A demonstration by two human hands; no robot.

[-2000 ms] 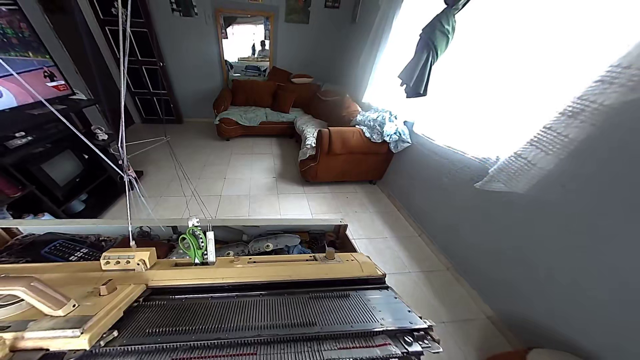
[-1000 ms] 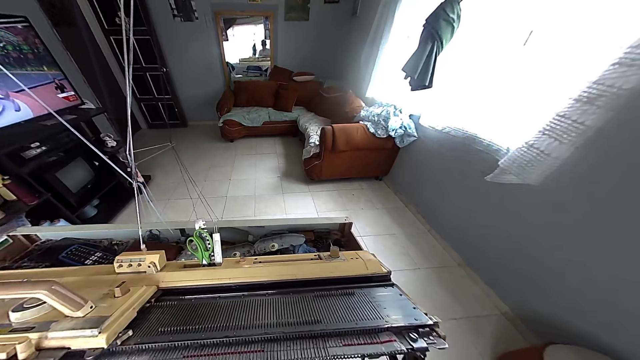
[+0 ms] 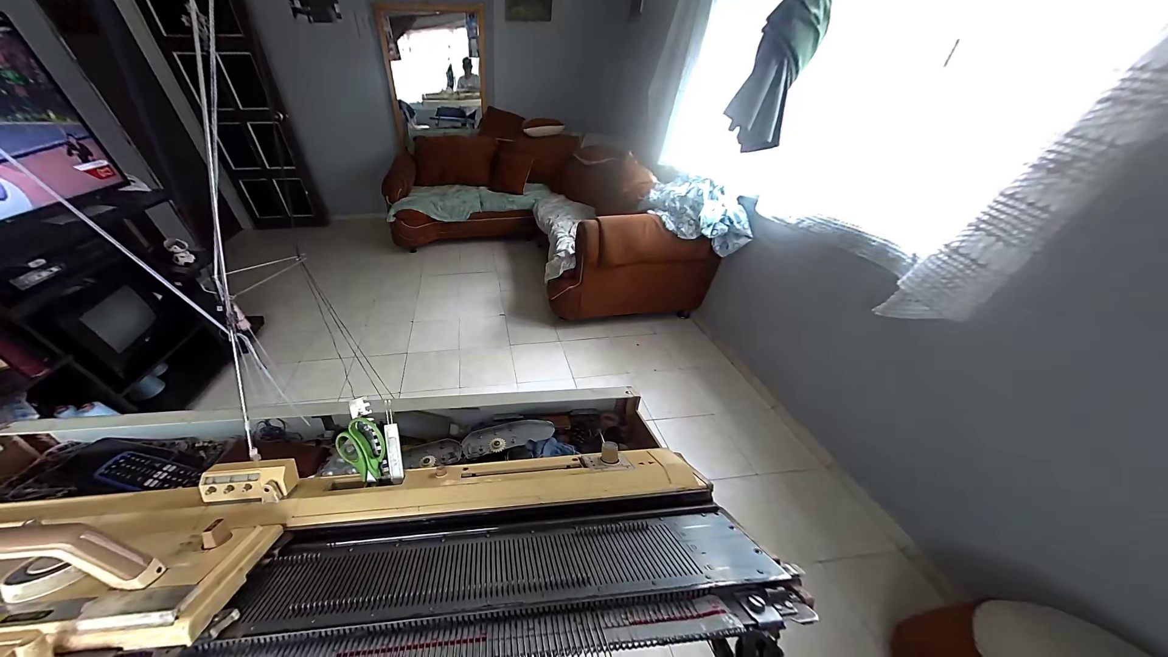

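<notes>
Neither of my hands shows in the head view. A flat-bed knitting machine (image 3: 547, 484) spans the lower left, its cream carriage (image 3: 100, 593) with a curved handle resting on the left part. To the carriage's right lies the dark needle bed (image 3: 493, 566), with rows of fine metal needles. A small cream row counter (image 3: 246, 481) sits on the back rail. Green-handled scissors (image 3: 363, 449) stand upright in the machine's top, beside a white upright part (image 3: 393, 452). Yarn strands (image 3: 214, 164) run up from the machine past the top edge.
Behind the machine, an open trough (image 3: 511, 399) holds a dark keypad device (image 3: 151, 470) and assorted parts. A brown sofa (image 3: 639, 265) stands across the tiled floor (image 3: 456, 351). On the left are a television (image 3: 55, 137) and dark shelving (image 3: 173, 365); a brown and white seat (image 3: 1031, 630) is at lower right.
</notes>
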